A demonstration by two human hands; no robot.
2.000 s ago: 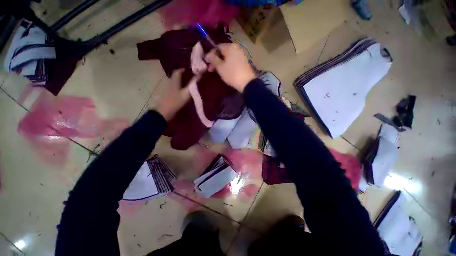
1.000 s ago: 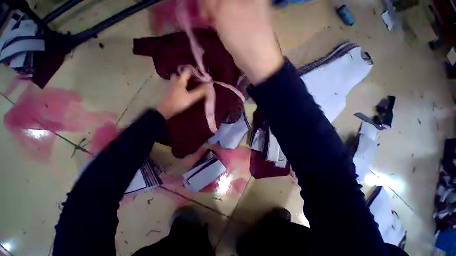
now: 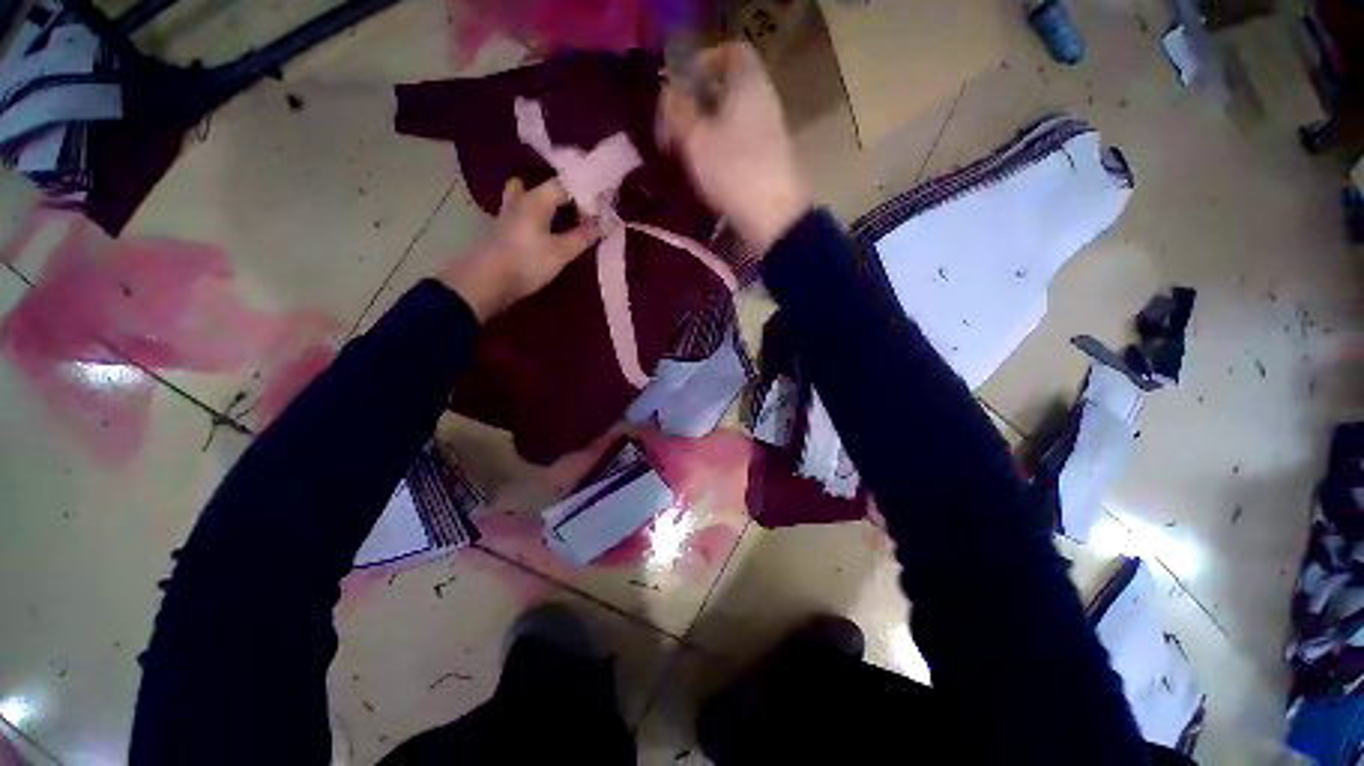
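Maroon fabric pieces [image 3: 546, 352] lie bundled on the floor in front of me. A pale pink tie strip [image 3: 618, 299] runs around them, with its loose ends and a folded part on top. My left hand [image 3: 524, 247] pinches the strip at its crossing. My right hand [image 3: 741, 150] is blurred, above the bundle's upper right side, fingers closed on what looks like the marking pen [image 3: 676, 27], a blurred dark shape with a purple-blue end. A small pale stack with striped edges [image 3: 700, 386] lies at the bundle's lower right.
A large pale panel stack [image 3: 972, 255] lies right. Small pale stacks lie near my feet [image 3: 610, 509], at lower left [image 3: 401, 527] and right [image 3: 1100, 449]. Dark scraps [image 3: 1164, 332] are at right, a metal frame at upper left [image 3: 284, 63], brown card at top [image 3: 913, 68].
My right hand has moved down and back from close to the camera. The pulled-up end of the strip now lies folded over the maroon pieces. My left hand has closed on the strip's crossing.
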